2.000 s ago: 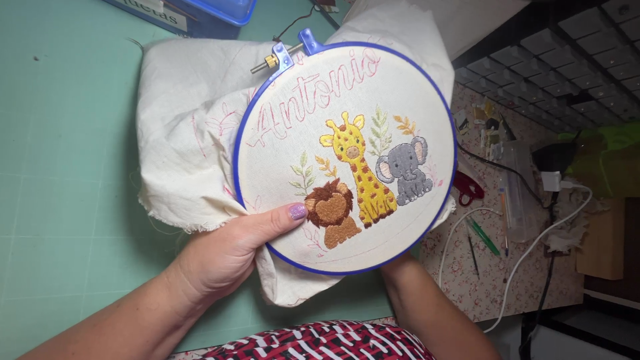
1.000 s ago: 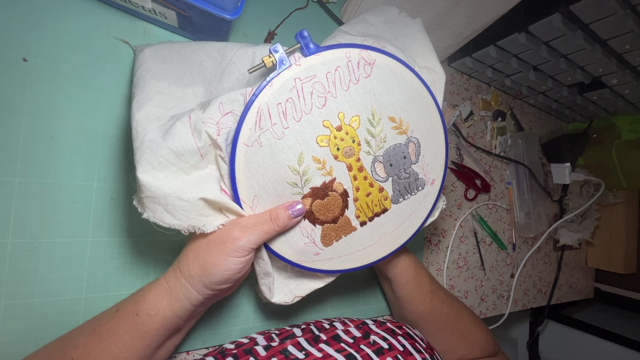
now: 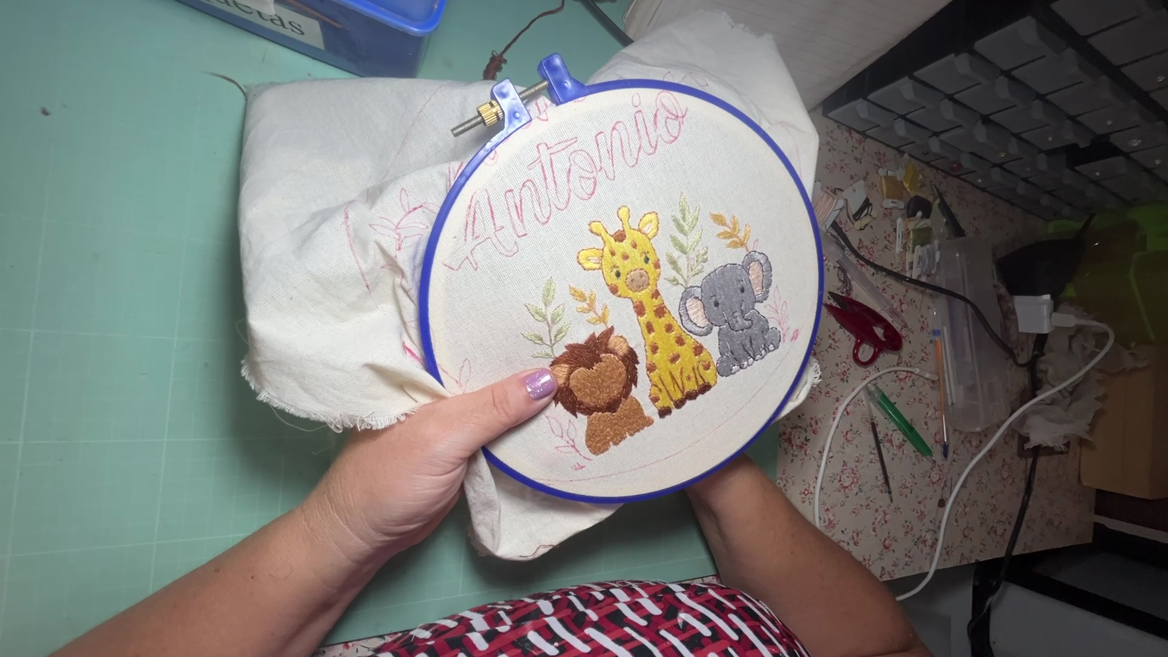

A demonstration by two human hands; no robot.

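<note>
A blue embroidery hoop [image 3: 427,274] with a brass-nutted screw at its top left holds cream cotton fabric [image 3: 310,219] stretched flat. On the fabric are an embroidered lion [image 3: 598,392], a giraffe [image 3: 671,338] and a grey elephant [image 3: 730,310], with leaf sprigs among them. Pink outline lettering runs above the animals. My left hand [image 3: 429,456] grips the hoop's lower left, its thumb on the front beside the lion. My right hand is hidden behind the hoop; only the wrist and forearm show at the lower right, so its grasp cannot be seen.
A green cutting mat [image 3: 91,365] lies beneath. A blue plastic box [image 3: 374,36] stands at the top left. To the right, red-handled thread snips [image 3: 862,328], a green pen [image 3: 902,422], a white cable [image 3: 981,456] and a clear plastic case [image 3: 972,338] lie near small drawers [image 3: 1022,55].
</note>
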